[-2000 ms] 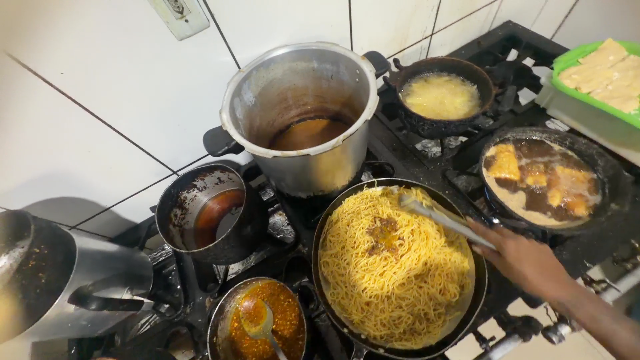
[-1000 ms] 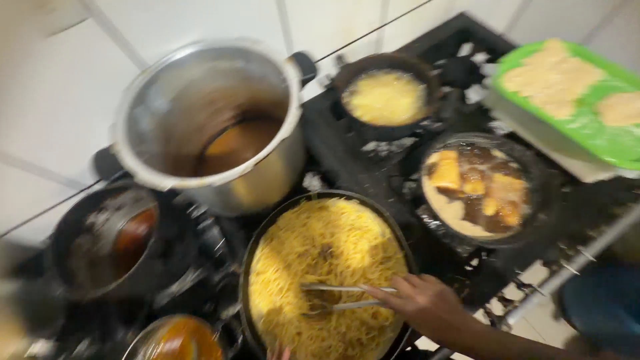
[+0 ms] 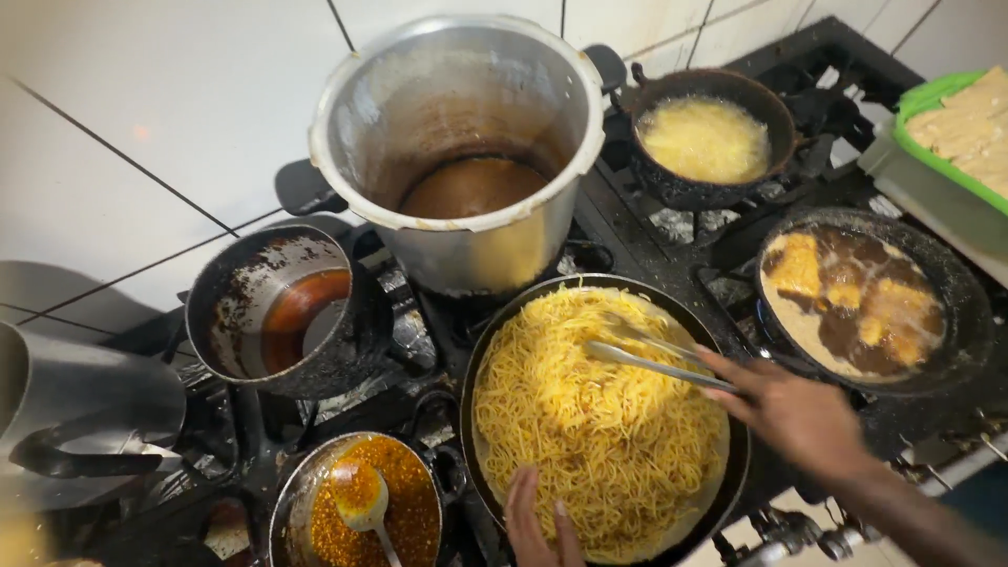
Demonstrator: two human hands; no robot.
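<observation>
A wide dark pan (image 3: 470, 409) full of thin yellow noodles (image 3: 598, 441) sits on the stove. My right hand (image 3: 795, 417) grips metal tongs (image 3: 661, 370), whose two arms are apart over the upper part of the noodles. At the pan's lower left rim, my left hand (image 3: 539, 524) touches the edge or the noodles there, fingers slightly apart and holding no tool. Left of the pan, a small pot (image 3: 298, 472) holds an orange-red chunky sauce with a metal spoon (image 3: 366, 500) in it.
Behind the noodles stands a tall aluminium pot (image 3: 528, 213) with brown liquid. A scorched saucepan (image 3: 315, 382), a metal jug (image 3: 102, 394), a pan of bubbling yellow food (image 3: 701, 142) and a pan of pieces frying in oil (image 3: 874, 299) surround it. A green-rimmed container (image 3: 913, 150) holds flat pale pieces at right.
The reddish patch on top of the noodles two seconds ago is now mostly mixed in. My left hand has come into view at the pan's near edge. The tongs' arms now show apart.
</observation>
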